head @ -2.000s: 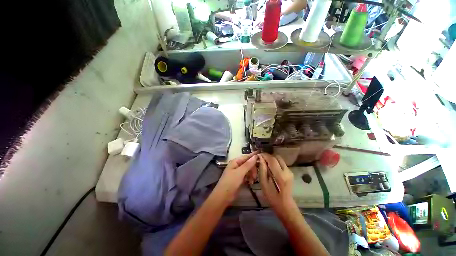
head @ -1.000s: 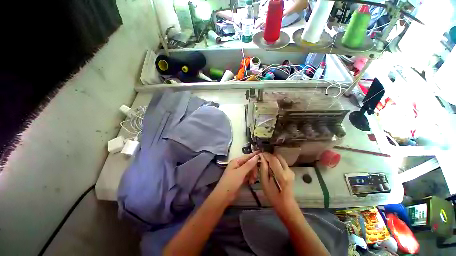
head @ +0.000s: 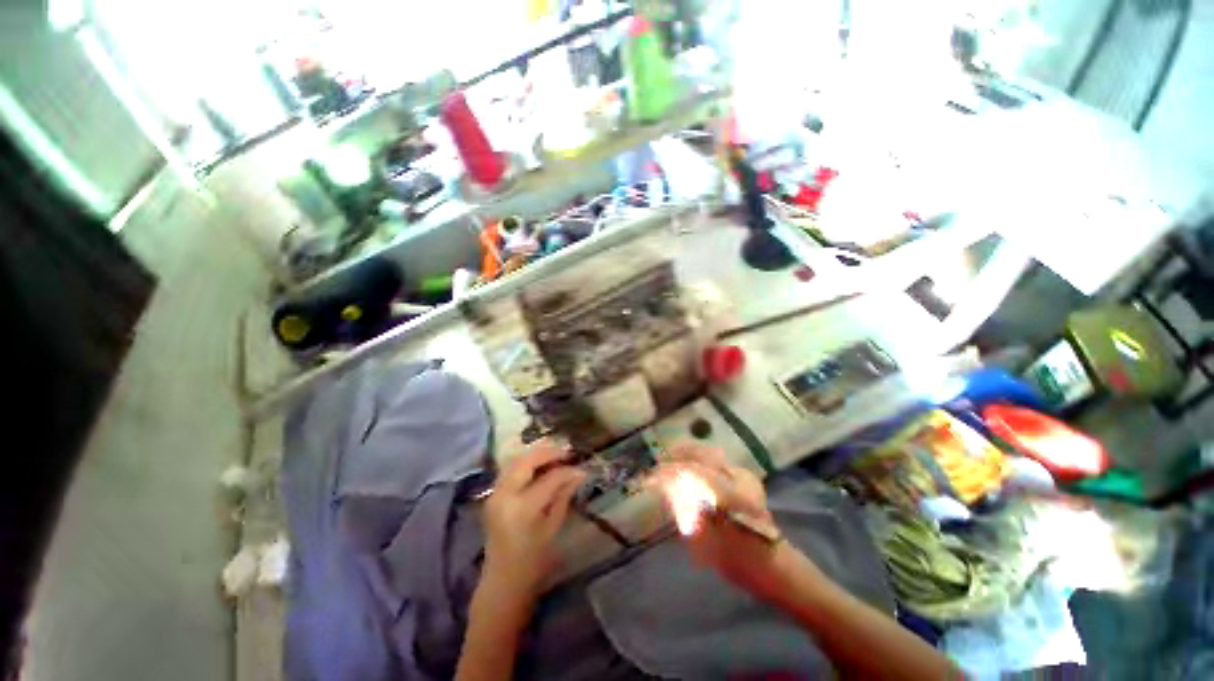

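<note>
The beige-brown overlock machine [head: 606,333] stands mid-table, tilted and blurred in view. Its front opening [head: 619,468] shows shiny metal parts. My left hand [head: 530,503] is at the left of this opening, fingers bent together; whether it pinches thread is too blurred to tell. My right hand [head: 703,503] is to the right of the opening, with a bright glare on it. It holds a thin dark tool, likely tweezers [head: 754,530], whose end sticks out towards the wrist. Grey cloth [head: 413,446] lies left of the machine, and more grey cloth [head: 746,599] covers my lap.
Red [head: 473,138] and green [head: 650,73] thread cones stand behind. Black cones [head: 340,303] lie back left. A black stand [head: 764,246] and a small red round item [head: 723,363] are right of the machine. A tool recess [head: 839,377] is further right. Bags [head: 932,459] lie at the right.
The view has swung right and tilted, so the machine appears further left. My hands have moved apart; my right hand has come away from the needle area to the right, with the tool still in it.
</note>
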